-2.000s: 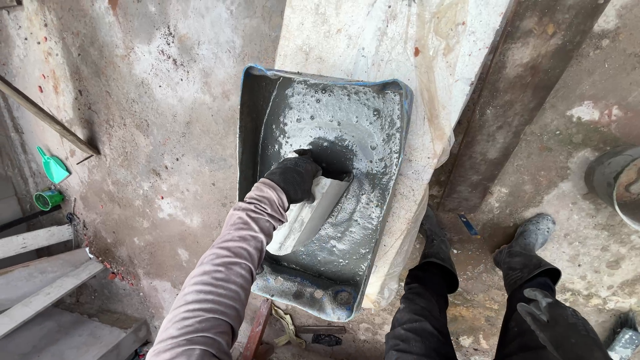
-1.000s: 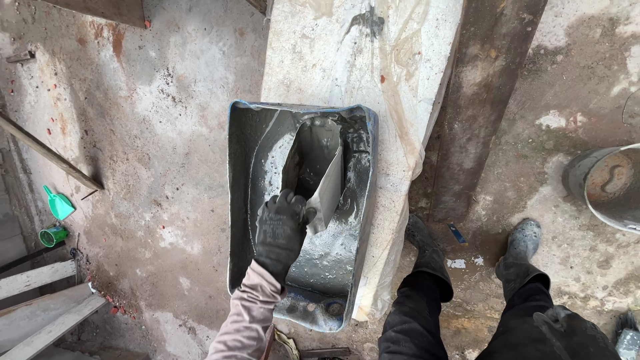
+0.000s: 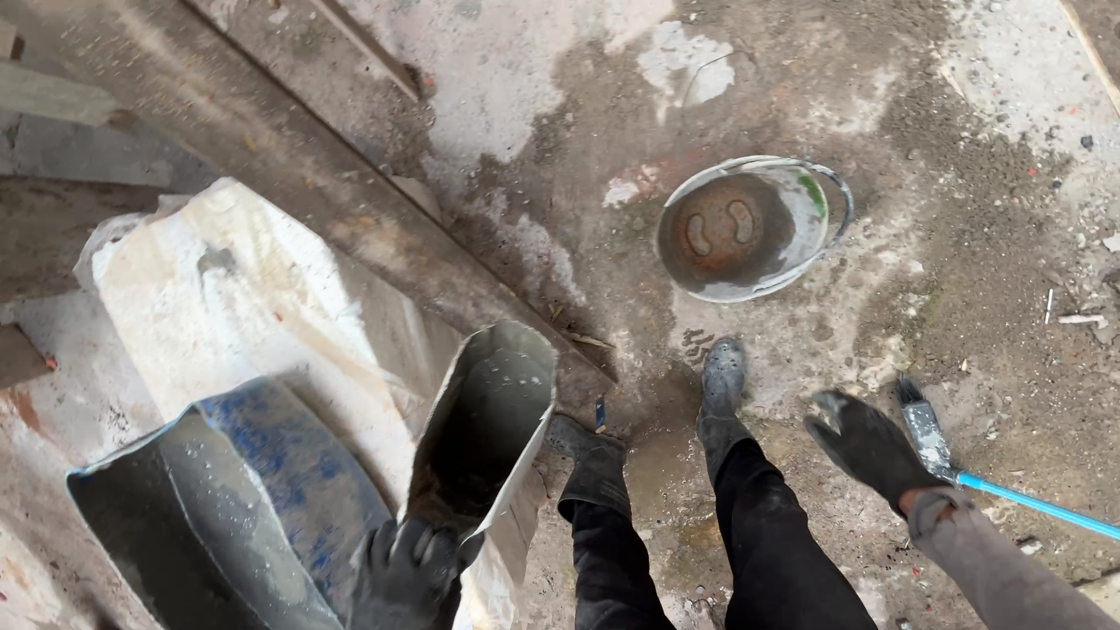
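My left hand (image 3: 407, 573), in a dark glove, grips the near end of a grey, open-topped scoop-like container (image 3: 481, 429). Its inside is dark, and how much it holds is hard to tell. The container is beside a cut plastic trough (image 3: 311, 472), blue and smeared with grey, at the lower left. My right hand (image 3: 871, 446), gloved too, is over the floor at the right with its fingers apart and nothing in them. Ahead of it on the floor stands a round bucket (image 3: 801, 254) with a handle and brown, wet-looking contents or bottom.
A whitish sheet-covered slab (image 3: 236, 297) lies under and beyond the trough. A long board (image 3: 350, 188) runs diagonally past it. A broom or brush with a blue handle (image 3: 1032, 503) lies right of my right hand. My boots (image 3: 724, 376) stand between the slab and the bucket.
The scoop-like container, inside the trough before, is now out of it, held in my left hand. My right hand has come into view. The view has swung toward the bucket.
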